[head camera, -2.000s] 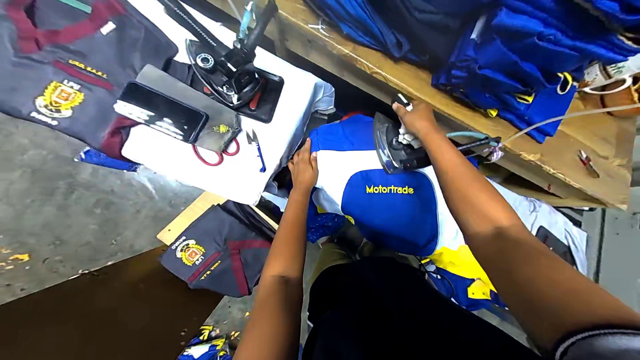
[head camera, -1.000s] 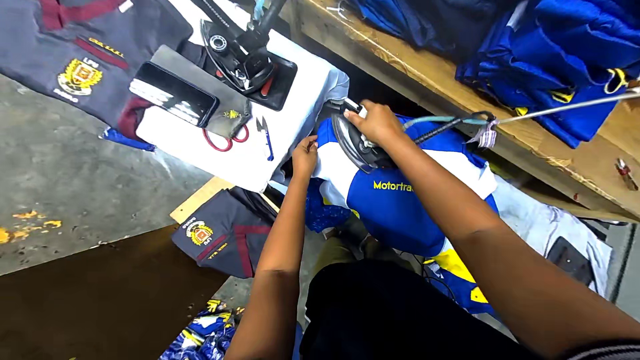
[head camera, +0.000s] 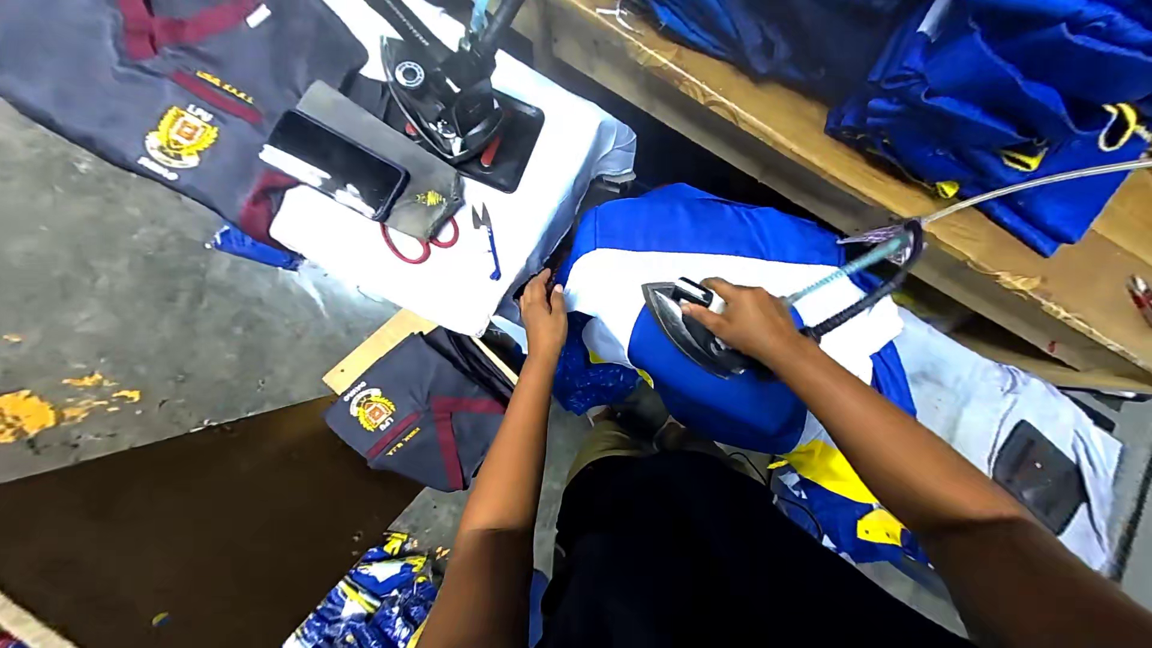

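My right hand (head camera: 742,319) grips the handle of a steam iron (head camera: 688,328), whose soleplate lies over the blue panel of a blue and white garment (head camera: 720,270). The iron covers the spot where yellow lettering showed earlier. A light blue hose and a dark cord run from the iron toward the upper right. My left hand (head camera: 544,315) rests at the garment's left edge; whether its fingers pinch the cloth cannot be told. The garment is spread over a padded board covered in light cloth (head camera: 954,387).
A second iron (head camera: 441,108) stands on a black rest on the white-covered table (head camera: 315,234). Near it lie a phone (head camera: 337,162), red-handled scissors (head camera: 418,243), blue thread snips (head camera: 489,243) and dark shirts (head camera: 54,81). Folded blue garments (head camera: 990,99) fill a wooden shelf (head camera: 765,108).
The iron in my right hand has moved from the garment's upper left part down and right onto the blue panel, covering the lettering. My left hand stays by the left edge.
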